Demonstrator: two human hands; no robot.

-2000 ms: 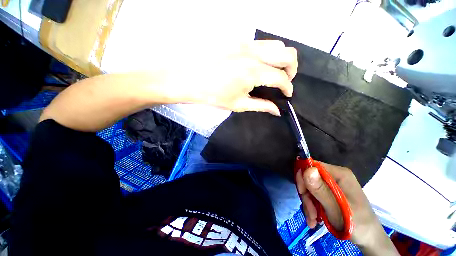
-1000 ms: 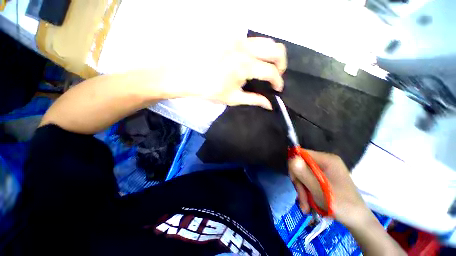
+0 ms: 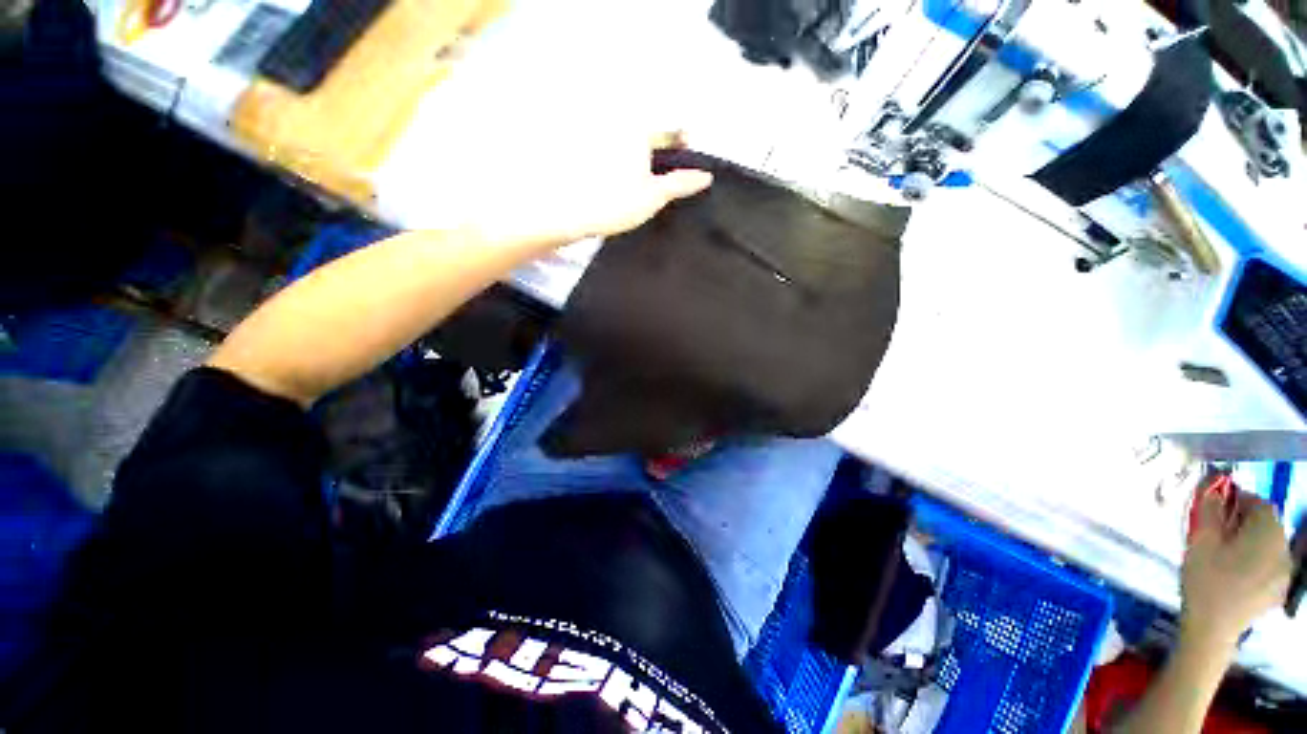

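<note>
The dark garment panel (image 3: 774,323) lies on the white table and overhangs its front edge towards my lap. A short straight slit or line shows in its upper middle. My left hand (image 3: 631,204) grips the panel's upper left corner, thumb on top; its other fingers are mostly hidden or washed out by glare. My right hand (image 3: 1240,556) is at the table's far right, away from the panel, with its fingers closed around the red handles of the scissors (image 3: 1211,498). The blades are hard to make out.
The sewing machine (image 3: 989,86) stands behind the panel, with a dark strip (image 3: 1140,129) draped on it. A black flat rectangle (image 3: 327,40) lies on the tan board (image 3: 323,136) at left. A blue basket (image 3: 1032,609) is below the table's front edge. Something red (image 3: 1125,696) is at lower right.
My right hand has carried the scissors from the panel to the far right of the table. My left hand now holds the panel's corner flatter. The camera view has shifted right.
</note>
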